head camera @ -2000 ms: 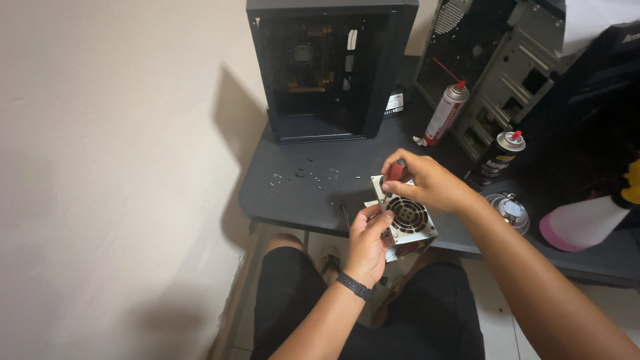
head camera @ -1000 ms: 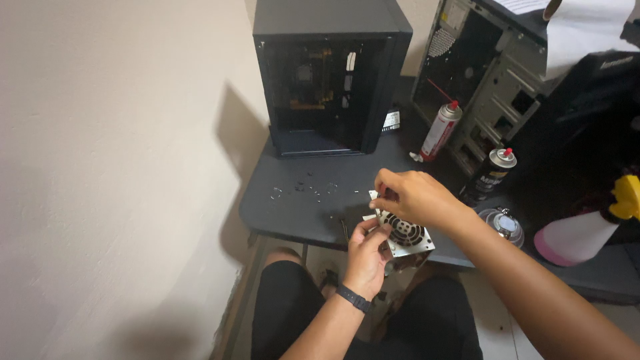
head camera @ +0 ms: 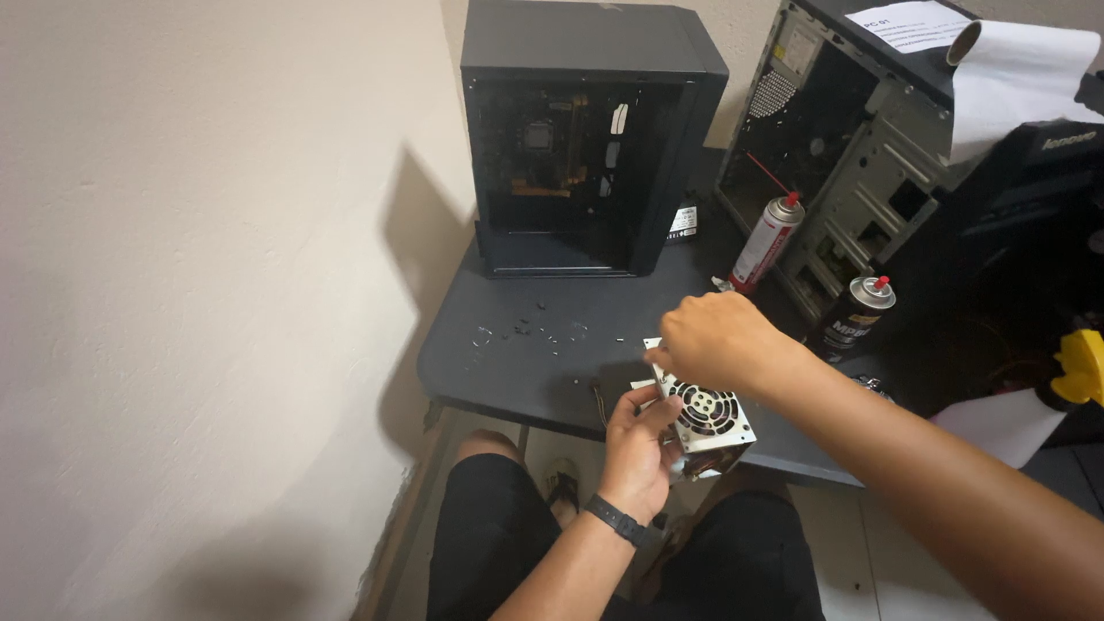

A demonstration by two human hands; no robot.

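Observation:
A small metal power supply unit [head camera: 733, 435] with a round fan grille lies at the front edge of the dark table, partly over the edge. My left hand [head camera: 640, 444] grips its left side, thumb on the face beside the grille. Above its upper corner is my right hand [head camera: 711, 341], fingers curled downward near the metal; whatever is between those fingers is hidden by the hand. Small screws and bits [head camera: 522, 328] are scattered on the table to the left. Dark cables [head camera: 600, 404] stick out beside the unit.
Behind stands a black computer case [head camera: 595, 43]. To the right are a red-and-white spray can [head camera: 766, 246], a black spray can [head camera: 854, 319], an open Lenovo tower [head camera: 888, 172] with a paper roll [head camera: 1013, 78] on top, and a spray bottle [head camera: 1005, 423] with a yellow head.
Two seconds ago a red-handled tool showed in my right hand; it is not visible now. The right hand has turned over the unit's upper corner. My left hand keeps its hold.

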